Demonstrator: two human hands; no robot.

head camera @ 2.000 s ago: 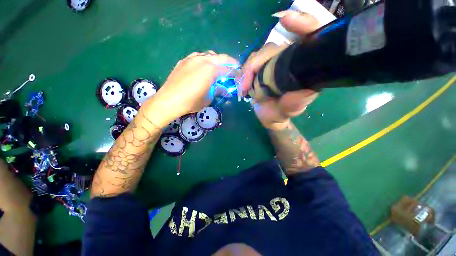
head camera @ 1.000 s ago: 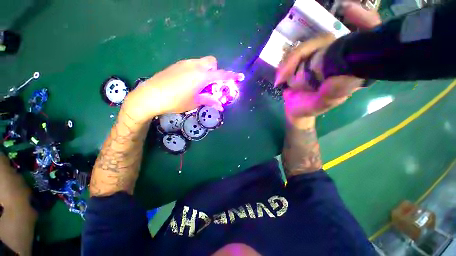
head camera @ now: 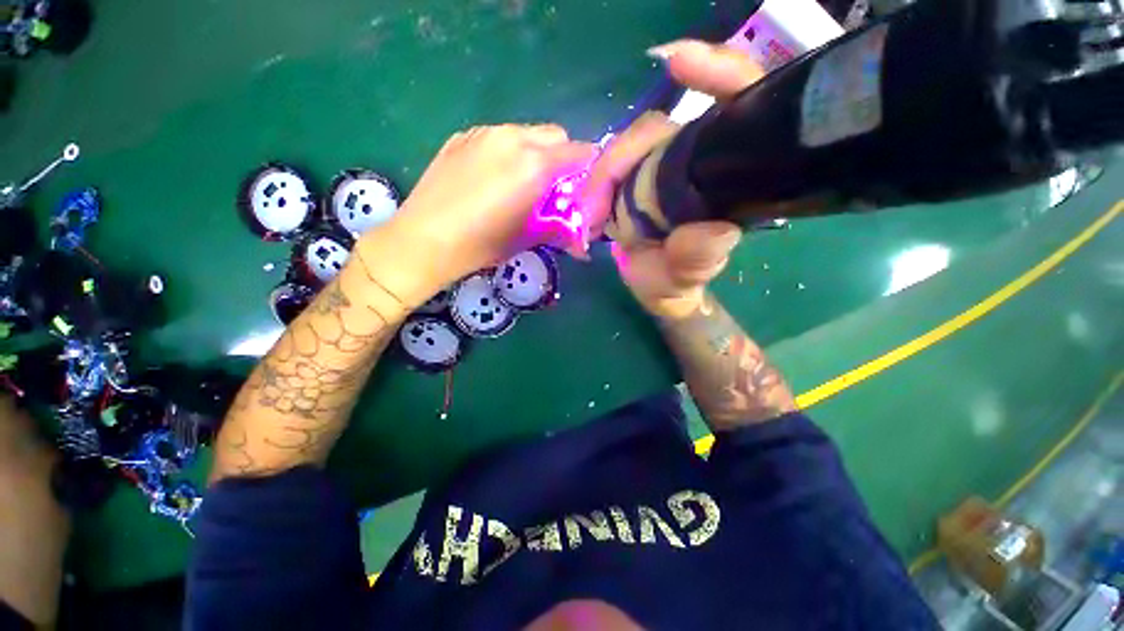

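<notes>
My left hand [head camera: 499,185] holds a small round wired unit [head camera: 565,210] lit bright pink, mostly covered by my fingers. My right hand [head camera: 684,228] is wrapped around the tan grip of a thick black electric screwdriver [head camera: 851,105] with a pale label. The driver's front end points at the unit, and its tip is hidden by my fingers. Round discs [head camera: 482,303] with grey-white faces and black rims lie on the green bench beside and below my left forearm. One disc [head camera: 430,341] has a thin red wire.
A heap of wired parts [head camera: 99,370] lies at the left, next to another person's arm [head camera: 27,505]. A white box [head camera: 801,25] stands behind the driver. A small disc on a lead [head camera: 70,153] lies at the far left. A cardboard box [head camera: 990,546] is at lower right, beyond a yellow floor line.
The driver has come back from the white box to the unit in my left hand, with my right hand still on it. More discs show beside my left forearm.
</notes>
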